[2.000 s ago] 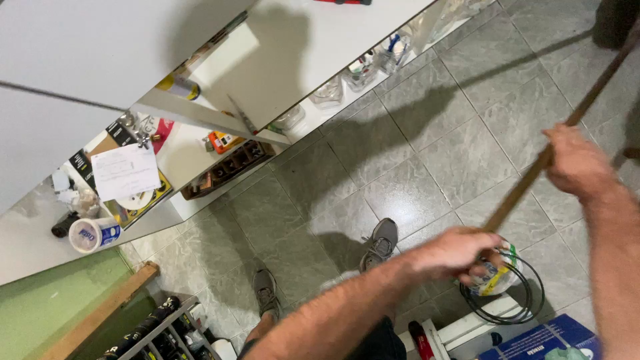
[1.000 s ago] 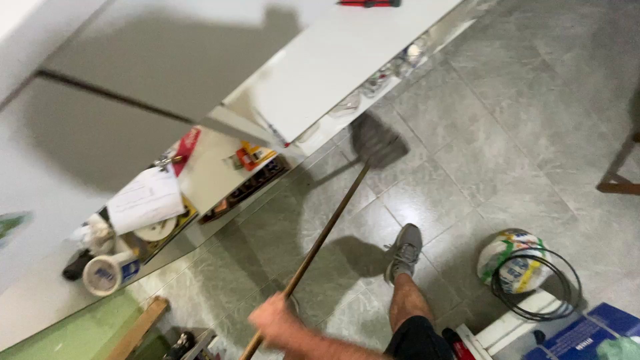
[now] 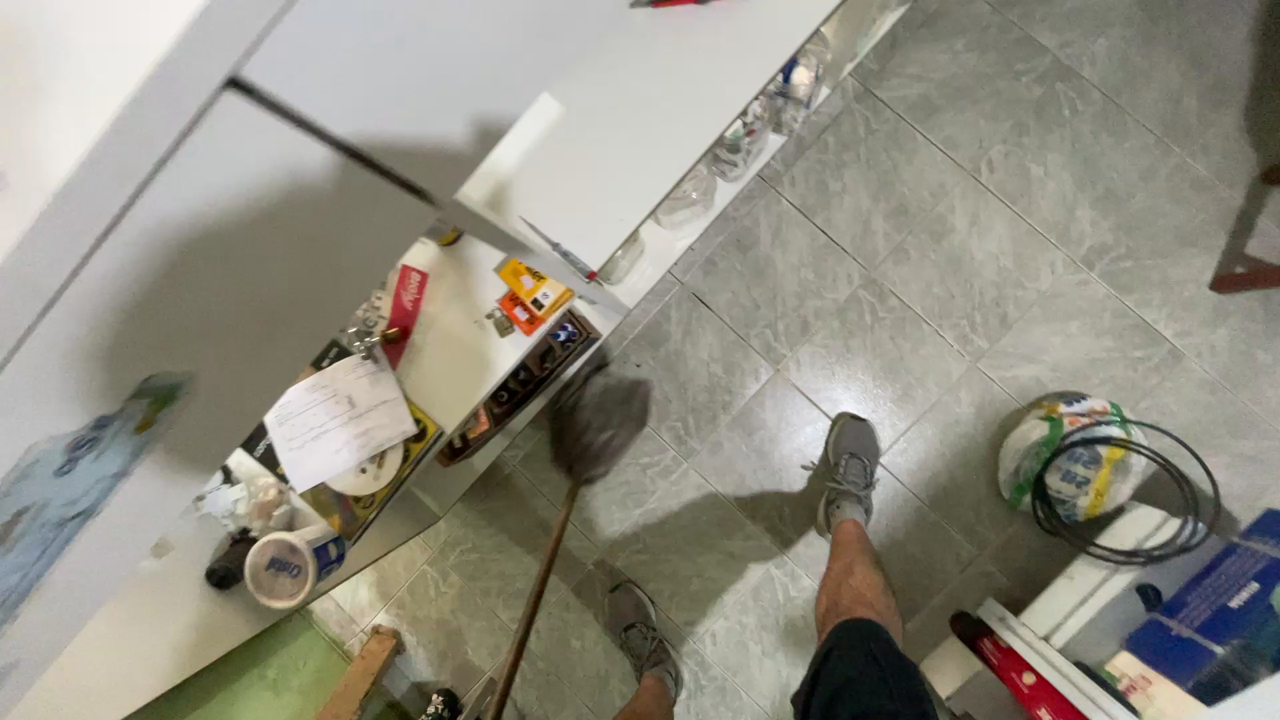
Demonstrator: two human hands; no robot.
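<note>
A broom or mop with a long wooden handle [image 3: 537,600] runs up from the bottom edge to its dark, blurred head [image 3: 600,422]. That head is on or just above the grey tiled floor, close beside the base of the white shelf unit. Neither my left hand nor my right hand shows now, and the handle's near end lies below the picture. My feet, in a right shoe [image 3: 850,470] and a left shoe [image 3: 640,625], stand on the tiles to the right of the handle.
White shelves [image 3: 620,150] hold glassware, a sheet of paper [image 3: 340,420], a plastic tub [image 3: 285,568] and small packets. To the right are a wrapped bundle [image 3: 1070,455], a coil of black cable [image 3: 1125,490] and a blue box [image 3: 1220,600]. A wooden post [image 3: 365,675] stands lower left.
Both hands held the handle at first; one hand showed on it a second ago, and none shows now. The head has come into view and moved along the shelf base, down and left.
</note>
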